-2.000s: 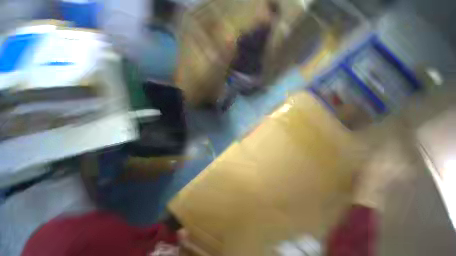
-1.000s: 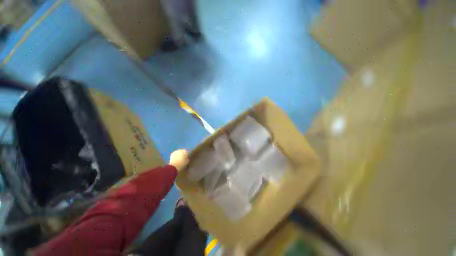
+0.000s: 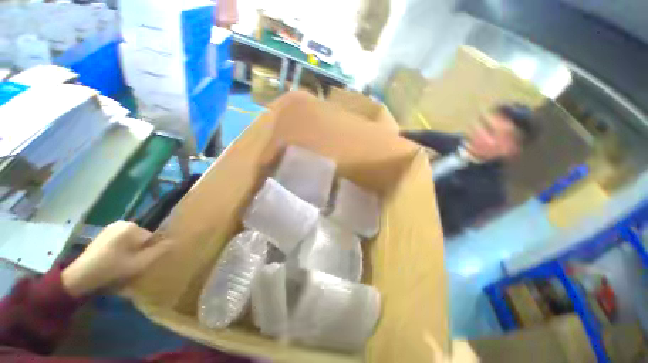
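Observation:
An open brown carton (image 3: 406,283) fills the middle of the view, tilted towards me. Several clear ribbed air cushion pieces (image 3: 334,312) lie inside it, some rolled and some on their sides. My left hand (image 3: 117,259) grips the carton's left wall near its near corner, fingers over the edge. My right hand is barely in view; a small skin-toned patch at the bottom edge, by the carton's near right corner, may be part of it, and its hold cannot be made out.
A person in dark clothing (image 3: 472,184) stands just beyond the carton's right side. Stacked white sheets (image 3: 64,156) lie on a green-topped bench at left. A blue-framed rack (image 3: 579,291) is at lower right. Another green bench (image 3: 284,48) stands behind, with large cartons at back right.
The view has swung up from the floor. The carton now appears larger and closer, with my left hand still on its left side. The person and the paper-laden bench have come into view.

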